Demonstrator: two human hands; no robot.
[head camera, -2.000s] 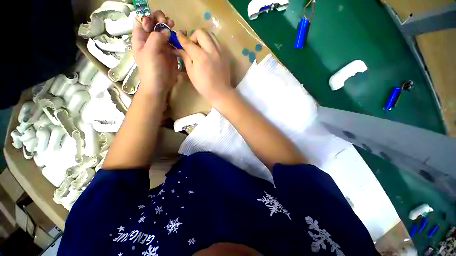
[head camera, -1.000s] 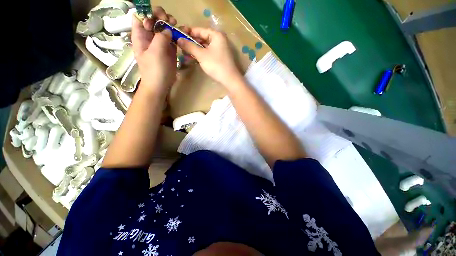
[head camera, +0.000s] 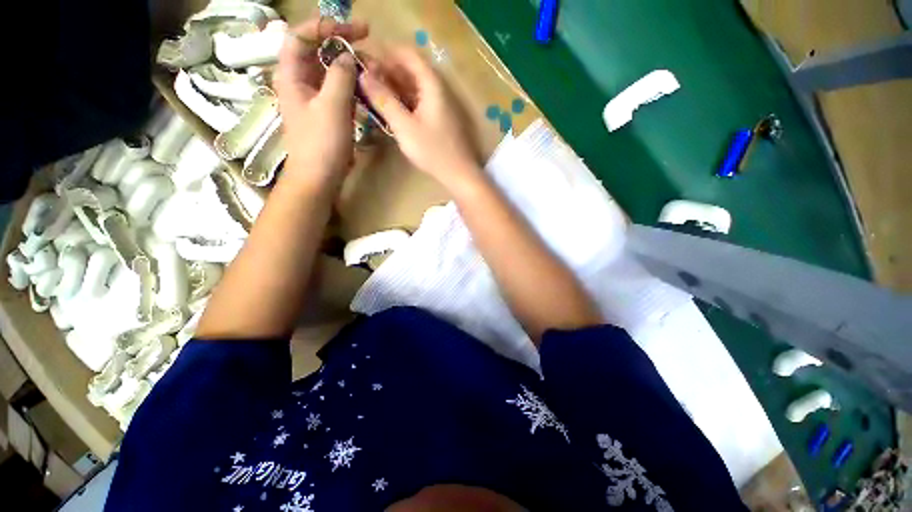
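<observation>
My left hand [head camera: 318, 110] and my right hand [head camera: 425, 120] meet at the top, left of centre, over the tan bench. Between them they hold one curved housing half [head camera: 340, 50], its open side up, with a thumb of each hand on it. The blue battery inside is mostly hidden by my fingers. A green circuit board [head camera: 334, 9] shows at the top edge above my left fingers. A single white housing [head camera: 377, 246] lies on the bench below my hands.
Empty housings [head camera: 165, 215] lie heaped at the left. A ribbed white sheet [head camera: 530, 215] covers the bench edge. The green belt [head camera: 640, 50] carries white housings [head camera: 641, 98] and blue batteries with wires [head camera: 735, 153]. A grey metal post [head camera: 770, 290] crosses the right side.
The parts on the belt have moved left across the view. My hands have closed further over the housing, and less blue shows in it. The green board has shifted slightly right and up.
</observation>
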